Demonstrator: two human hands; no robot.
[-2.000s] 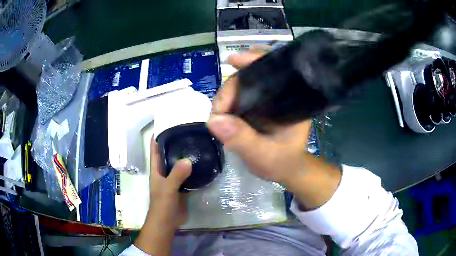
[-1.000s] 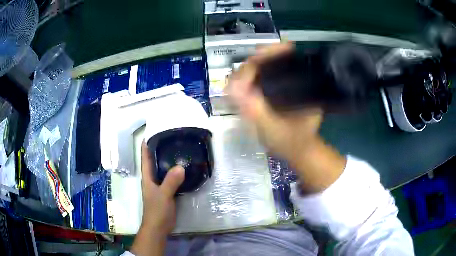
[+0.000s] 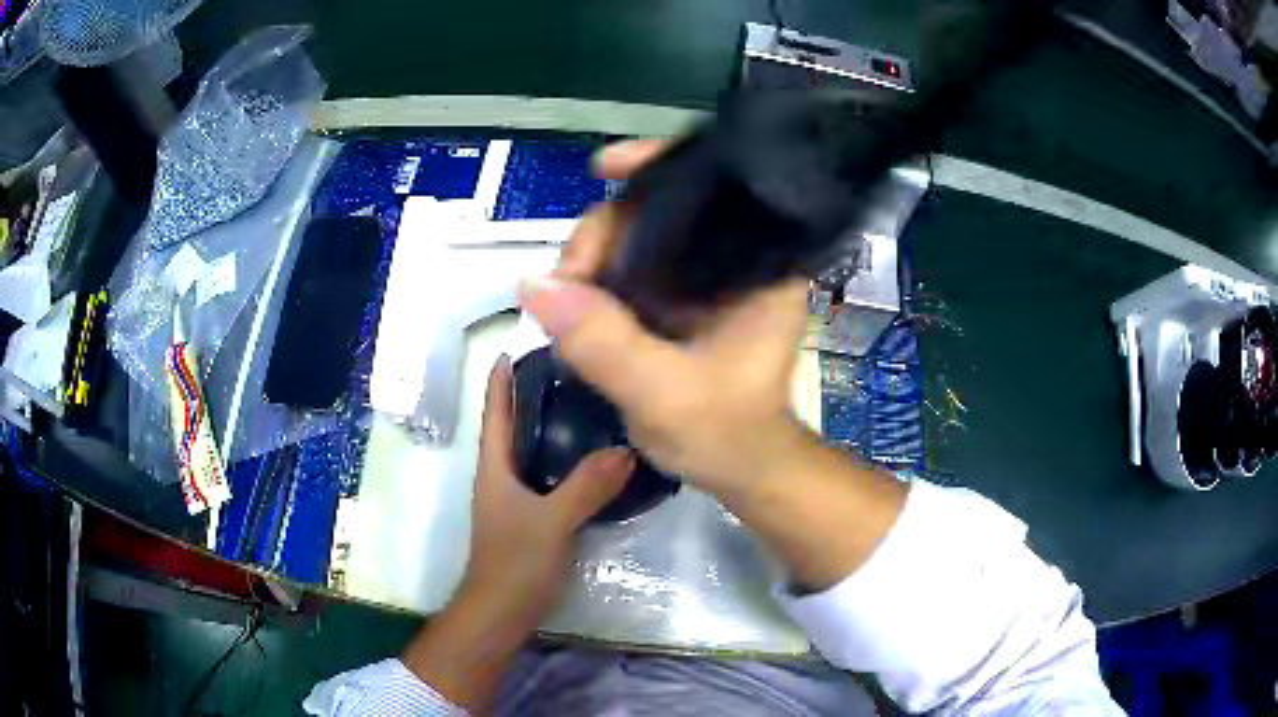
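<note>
The dome camera lies on the white work pad [image 3: 407,539], its white bracket [image 3: 407,329] to the left and its glossy black face [image 3: 568,427] toward me. My left hand [image 3: 540,504] holds the black face from below, thumb on its front. My right hand [image 3: 687,371] grips the thick black electric screwdriver [image 3: 743,210], which is blurred and slants up to the right. The right hand and screwdriver cover the upper right part of the camera. The screwdriver's tip is hidden, so contact cannot be told.
The screw feeder [image 3: 827,63] stands beyond the pad. Waiting camera units [image 3: 1198,392] are on the right. A flat black rectangle [image 3: 325,311], crumpled clear bag [image 3: 231,154] and printed strip [image 3: 194,420] lie left. A fan [image 3: 105,28] is at upper left.
The view has shifted, so the feeder and waiting units appear further right. My right hand has brought the screwdriver back over the camera. My left hand still holds the black face.
</note>
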